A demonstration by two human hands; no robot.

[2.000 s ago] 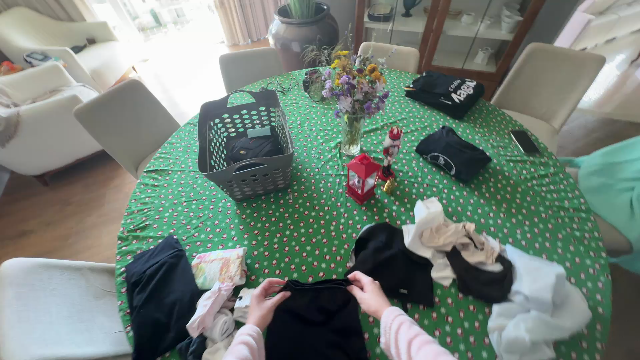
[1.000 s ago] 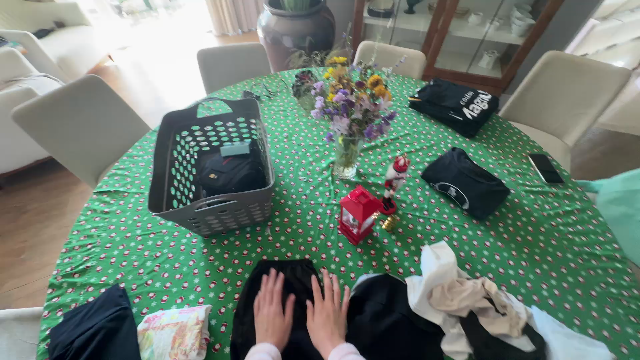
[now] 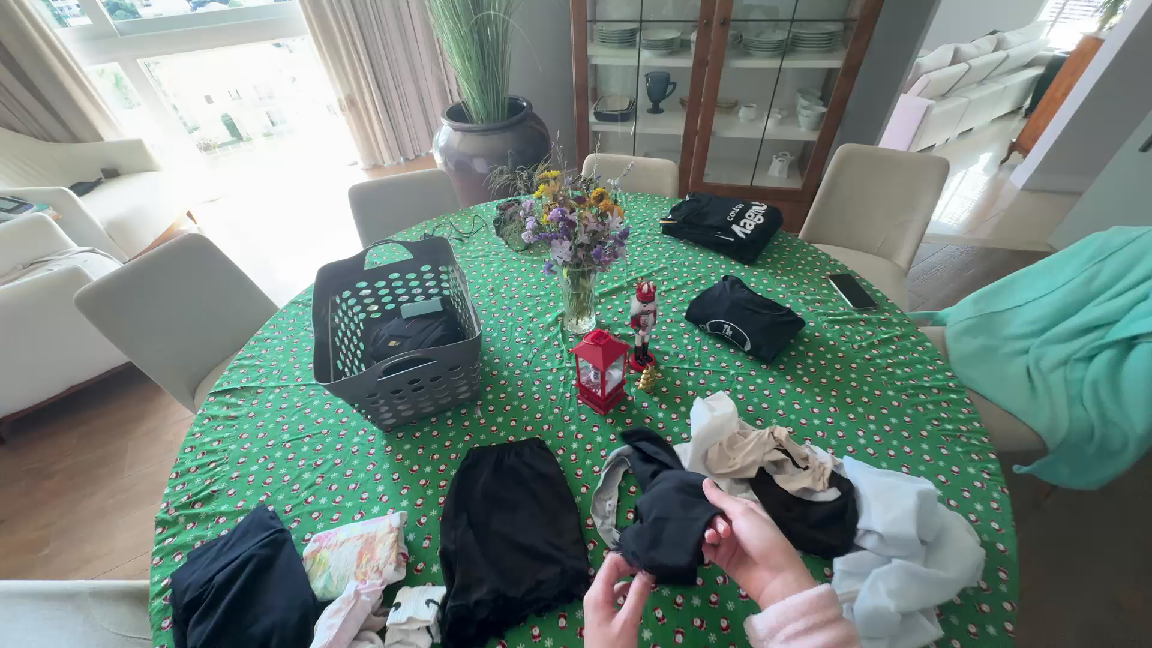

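Note:
Near the table's front edge, my right hand (image 3: 751,544) grips a black cloth garment (image 3: 670,517) by its right side. My left hand (image 3: 619,598) is at the garment's lower edge, thumb and fingertip pinched on it. A grey band of cloth (image 3: 607,499) curves beside the garment. Black shorts with a ruffled hem (image 3: 513,531) lie flat to the left. On the right is a loose heap with a beige garment (image 3: 774,459), a black piece (image 3: 810,513) and white cloth (image 3: 909,549). Dark folded cloth (image 3: 243,585) and a patterned folded cloth (image 3: 358,553) lie at the left.
A grey plastic laundry basket (image 3: 423,391) holds dark cloth. Near the middle stand a flower vase (image 3: 579,297), a red lantern (image 3: 600,373) and a nutcracker figure (image 3: 643,328). Folded black shirts (image 3: 745,319) and a phone (image 3: 851,292) lie farther right. Chairs surround the table.
My hands have left the flat black shorts and moved right, and now hold another black garment. The view has shifted and takes in more of the room.

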